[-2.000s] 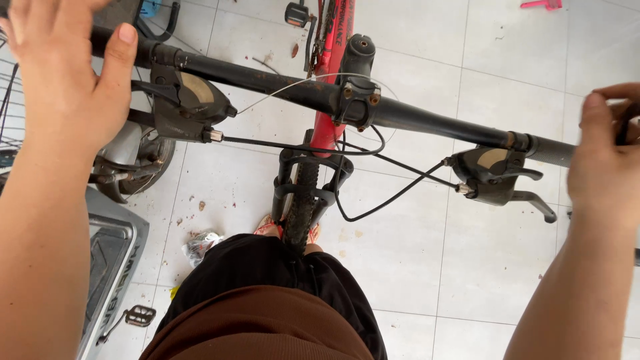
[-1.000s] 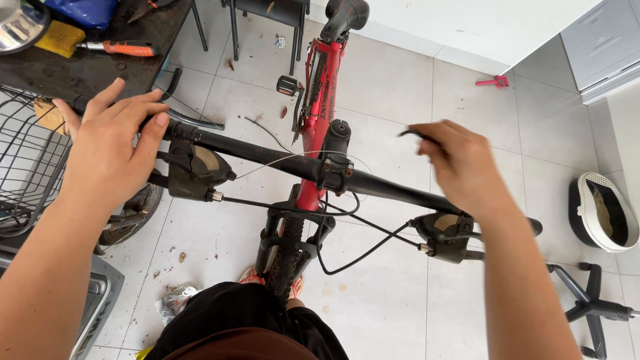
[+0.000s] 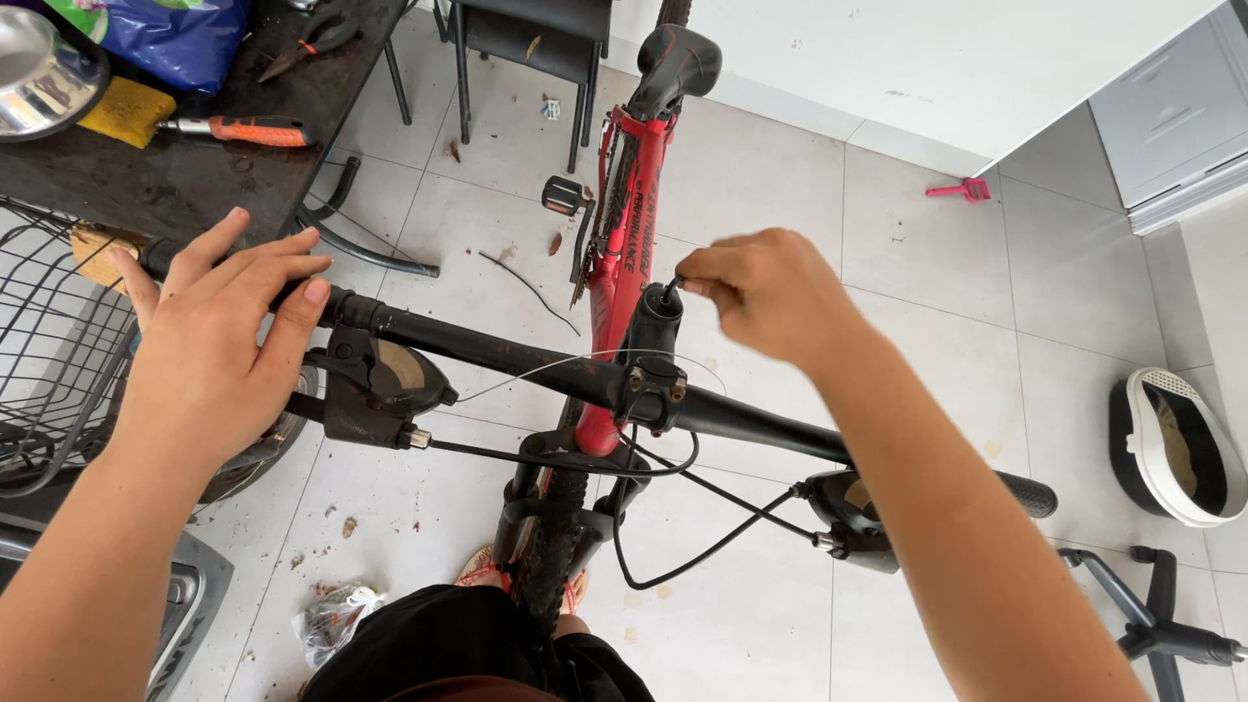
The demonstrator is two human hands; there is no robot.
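Note:
A red bicycle frame stands in front of me, its front wheel between my feet. My left hand rests with spread fingers over the left end of the black handlebar, beside the left brake and shifter unit. My right hand pinches a small black hex key, whose end is at the top of the handlebar stem. The right brake lever unit is partly behind my right forearm. Black cables loop below the bar, and a thin bare wire curves across it.
At the upper left, a dark table holds pliers, an orange-handled tool, a yellow sponge and a metal bowl. A wire basket is at left. A litter box and a chair base stand right.
My right hand has gone from the right grip to above the bar, then to the stem top with the hex key. My left hand stays at the left end of the bar.

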